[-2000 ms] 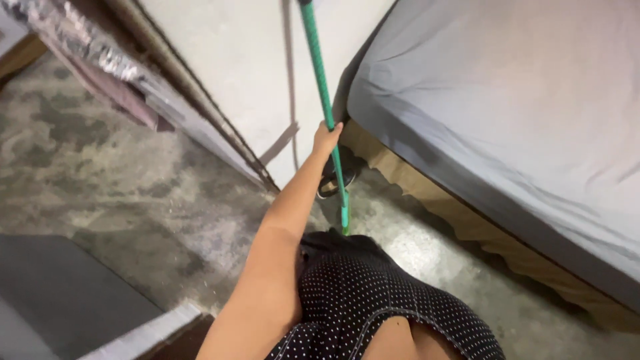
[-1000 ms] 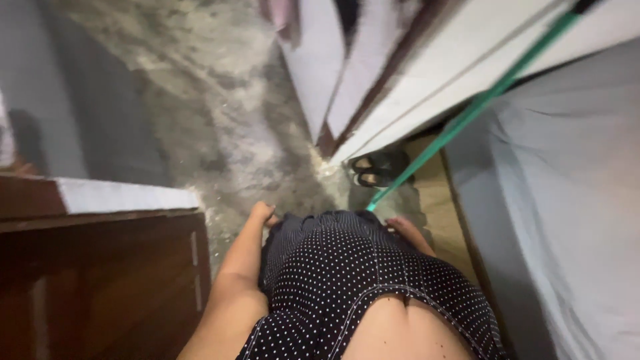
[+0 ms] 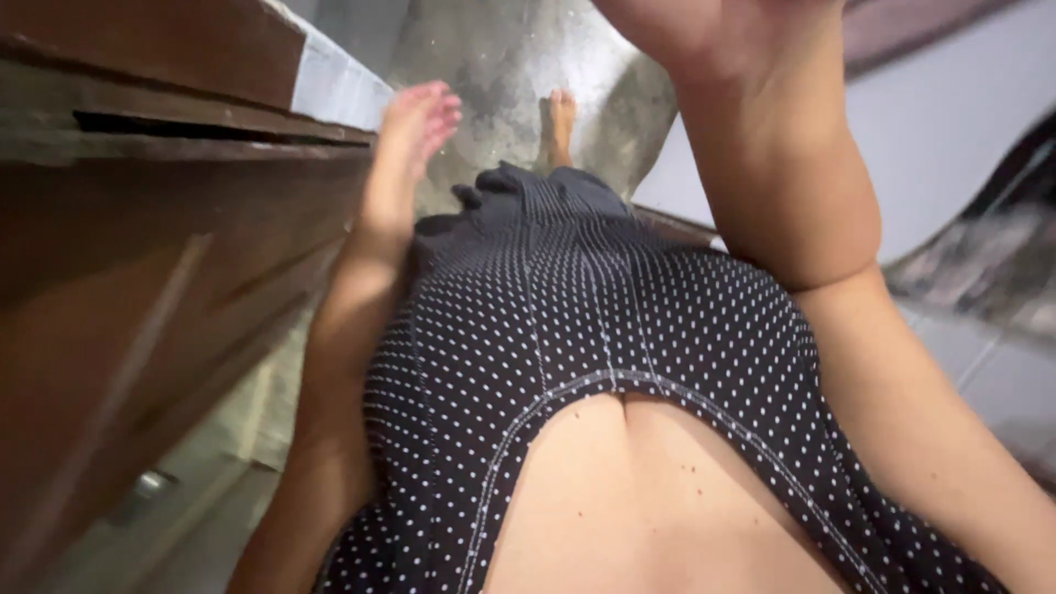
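Note:
My left hand (image 3: 425, 124) is held out at the upper left, beside the end of a wooden cabinet or furniture panel (image 3: 165, 198). Nothing shows in it, and its fingers are apart. At the top right my right hand (image 3: 726, 37) is raised close to the camera; the frame cuts off its fingers, so whether it holds anything is hidden. A black dress with white dots (image 3: 610, 313) covers my body between both arms. One bare foot (image 3: 562, 120) shows on the concrete floor beyond the hem.
Grey, stained concrete floor (image 3: 495, 58) lies ahead. The brown wooden furniture runs along the left, with a pale strip (image 3: 338, 87) at its edge. A pale panel (image 3: 932, 157) stands on the right, near a blurred dark and patterned area (image 3: 990, 256).
Two seconds ago my left hand gripped a green pole; it has let go, and the pole is out of view. My right arm has come up. The view has turned away from the bed.

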